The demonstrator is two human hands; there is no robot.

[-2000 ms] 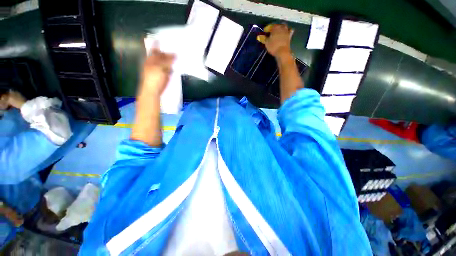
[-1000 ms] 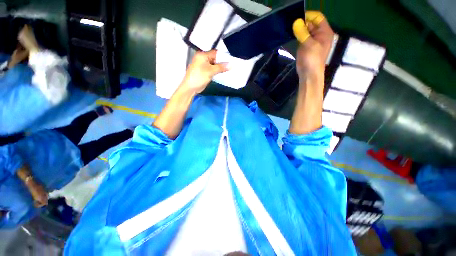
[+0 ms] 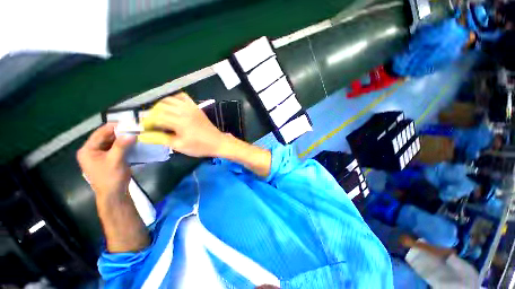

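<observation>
A small white protective sheet [image 3: 125, 123] is between my two hands; whether a dark unit is inside it cannot be told. My left hand [image 3: 107, 161] pinches its left side. My right hand [image 3: 183, 125], with yellow finger cots, is at its right side, fingers bent onto it. More white sheet [image 3: 148, 152] shows just below the hands. Another white sheet [image 3: 141, 202] lies to the right of my left forearm. A black tray [image 3: 230, 118] with dark slots is right of my right hand, partly hidden by it.
A filled tray [image 3: 289, 125] with a row of white rectangles stands to the right. A white slip [image 3: 227, 75] lies beside it. A large white page [image 3: 53, 25] is at upper left. Stacked black trays [image 3: 375, 141] and a red object [image 3: 371, 82] are off to the right. People in blue are beyond.
The view has turned right. The dark unit raised in my right hand no longer shows as such. Both hands have come together at the white sheet.
</observation>
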